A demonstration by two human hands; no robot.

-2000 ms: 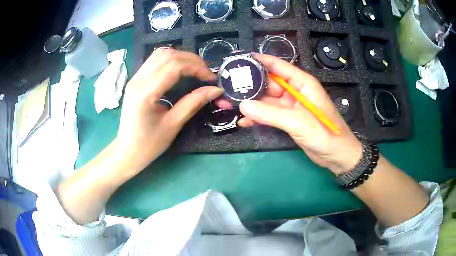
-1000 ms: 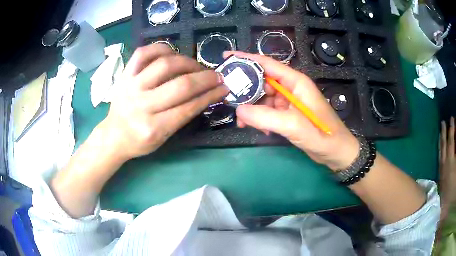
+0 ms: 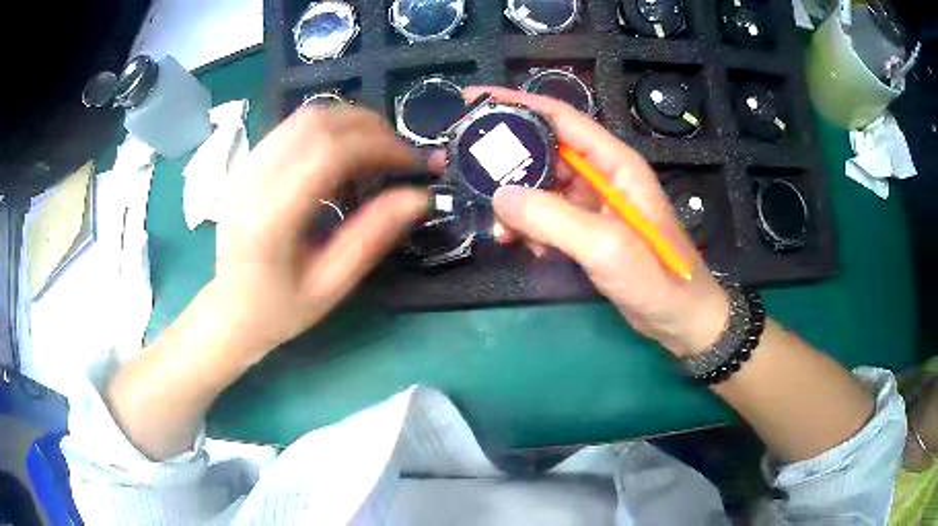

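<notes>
My right hand holds a watch case by its edge, thumb at the lower rim. Its dark round face is up and shows a bright white square with small marks. The same hand keeps an orange stick across the palm. My left hand is blurred, just left of the watch, thumb and fingers apart, with nothing visible between them. Below both hands lies the black foam tray, whose pockets hold silver-rimmed watch cases and black round parts. My left hand hides some left pockets.
A translucent bottle with a flipped top, white cloth and papers are at left. A blue bin is lower left. A pale yellow-green cup and crumpled white wipe are upper right. Another person's arm shows lower right.
My left hand has gone from closed fingers at the watch's left edge to spread fingers slightly away from it. The watch face is tilted differently. The other person's arm has shifted at the right edge.
</notes>
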